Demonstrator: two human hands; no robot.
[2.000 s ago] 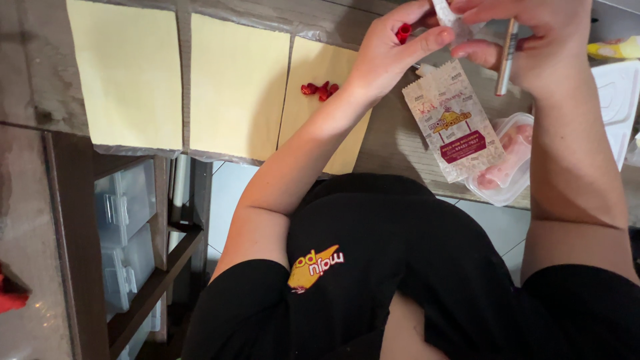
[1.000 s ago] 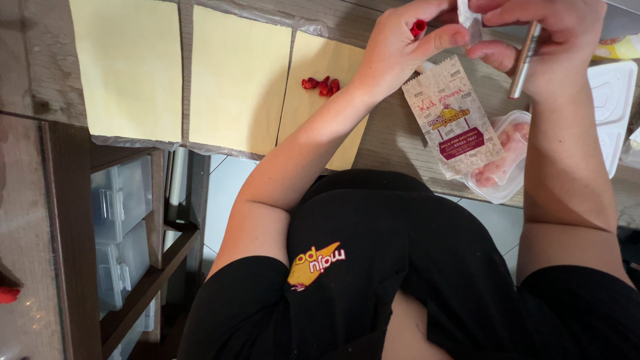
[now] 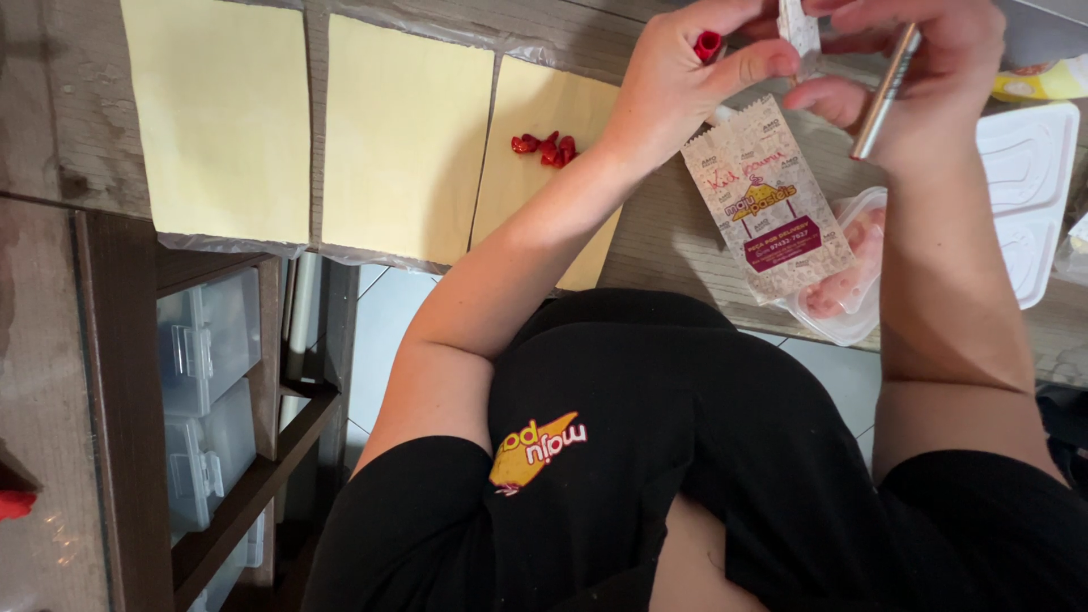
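Note:
My left hand, at the upper right, pinches a small folded piece of printed paper between thumb and fingers. A red, hollow-ended item also sticks out of its grip. My right hand holds a slim silver pen-like tube, with its fingertips close to the folded paper's right side; contact is unclear. Below the hands, a printed paper bag with red handwriting lies partly over a clear plastic container of pink food. Small red pieces rest on the rightmost pale dough sheet, left of my left forearm.
Two more pale dough sheets lie on plastic along the wooden counter. A white tray and a yellow package are at the far right. Clear storage boxes stand on a shelf below left.
The silver tube in my right hand has changed its tilt slightly. Both hands remain around the small paper, and the dough sheets stay where they were.

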